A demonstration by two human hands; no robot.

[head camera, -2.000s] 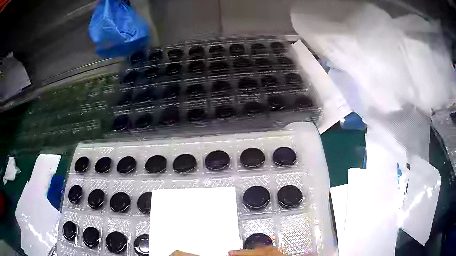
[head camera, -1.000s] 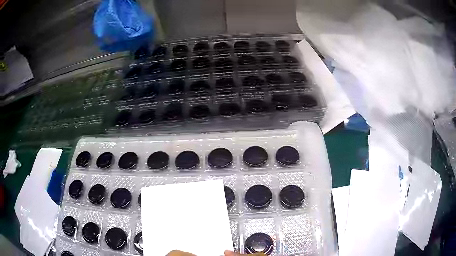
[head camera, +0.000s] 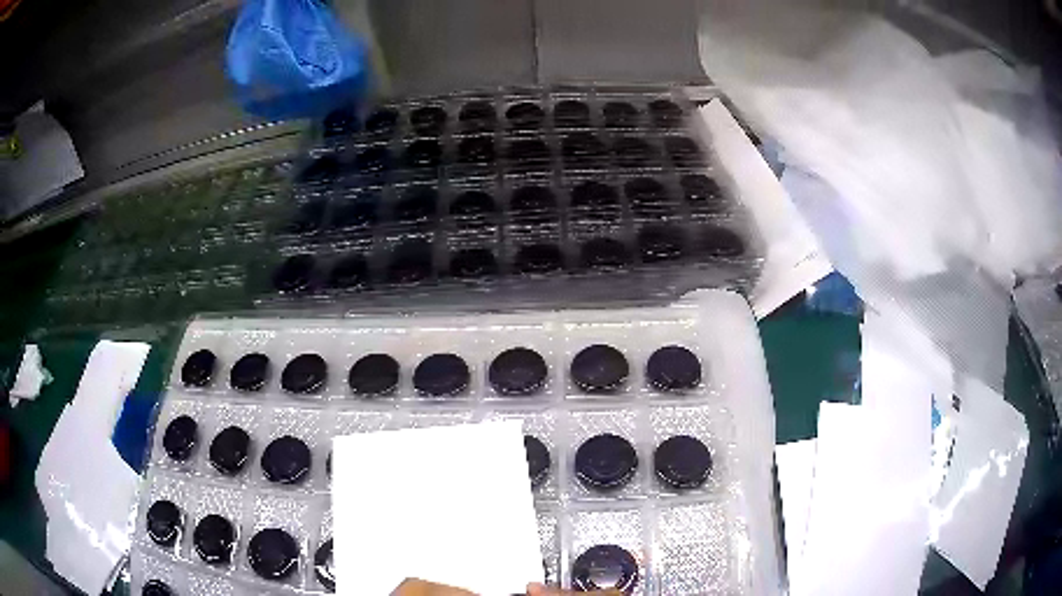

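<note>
A plain white sheet (head camera: 433, 501) stands out over the near clear tray (head camera: 745, 466) and hides some of its pockets. The tray holds rows of round black parts (head camera: 600, 368), with a bare pocket at the lower right. My left hand (head camera: 436, 588) shows only as a fingertip at the bottom edge, lying over the sheet's lower part and holding it. My right hand (head camera: 573, 590) shows only as fingertips at the bottom edge, beside the sheet's lower right corner. The rest of both hands is cut off, and whether the right holds anything is hidden.
A far tray of black discs (head camera: 536, 204) lies behind, with an empty clear tray (head camera: 163, 245) at back left. A blue plastic bag (head camera: 297, 58) hangs at the back. Loose white papers (head camera: 868, 501) and crumpled thin sheets (head camera: 897, 151) lie right. White paper (head camera: 87, 477) and a wad (head camera: 29, 375) lie left.
Over the two seconds, the white sheet and fingertips have shifted slightly left against the near tray. The whole view has also shifted a little. Little differs in the last second.
</note>
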